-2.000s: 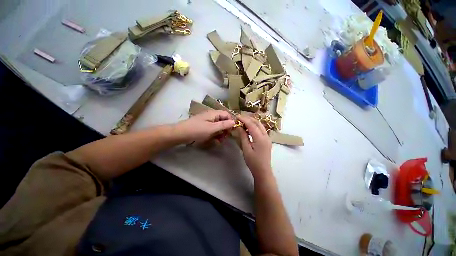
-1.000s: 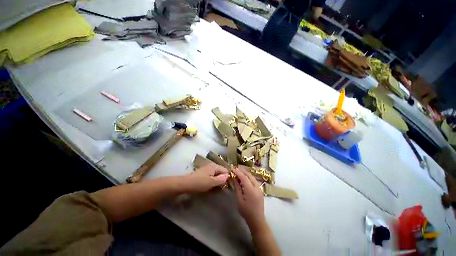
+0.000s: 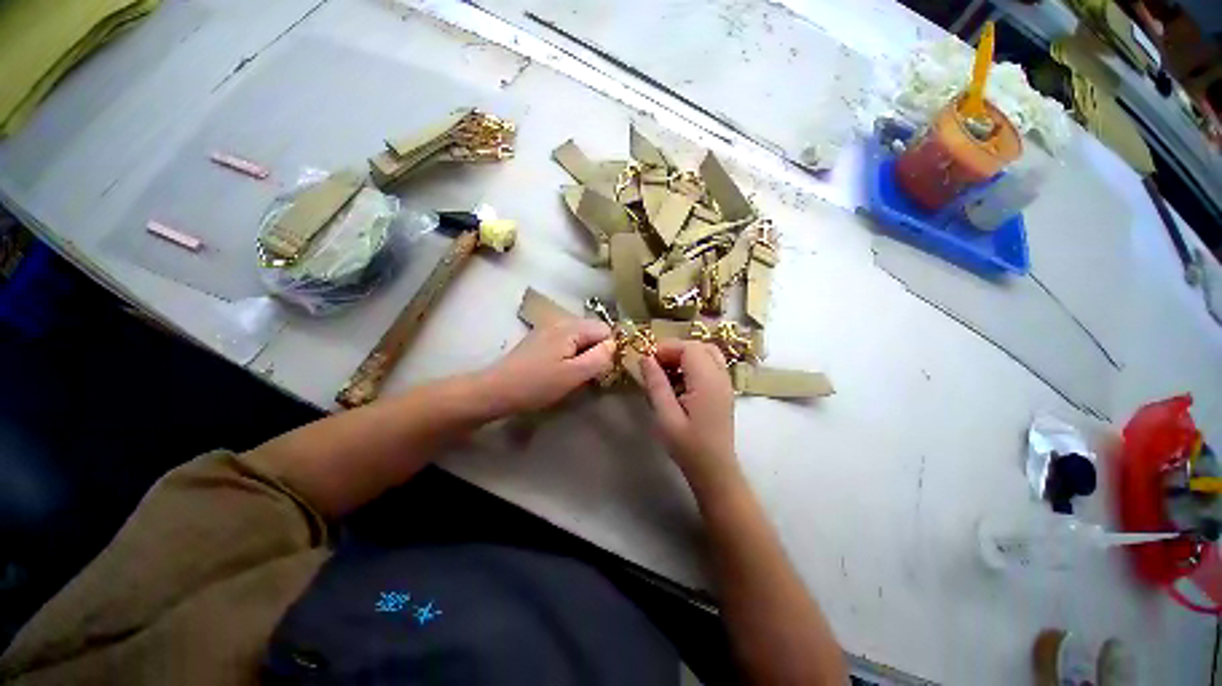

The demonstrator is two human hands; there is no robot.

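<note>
My left hand [image 3: 560,363] and my right hand [image 3: 692,402] meet at the near side of a heap of khaki-tan strap tabs [image 3: 674,219] with gold snap hooks. The fingers of both hands pinch gold hooks [image 3: 635,351] between them; the tabs under the fingers are partly hidden. One tab [image 3: 544,310] sticks out at the left of the hands and another [image 3: 787,385] at the right. More gold hooks [image 3: 722,338] lie just beyond my right hand. A fanned bunch of tabs [image 3: 426,145] lies apart, farther left.
A hammer [image 3: 417,318] and a clear plastic bag [image 3: 346,255] with a tab on top lie left. Two pinkish sticks [image 3: 174,236] lie beyond. A blue tray [image 3: 949,225] holds an orange pot [image 3: 954,156]. A red container [image 3: 1155,478], squeeze bottle [image 3: 1019,543] and dark object [image 3: 1069,477] are at right.
The view tilted up, then back down. The dark-looking tab that stuck out above my left hand no longer shows there. Both hands stay together at the hooks.
</note>
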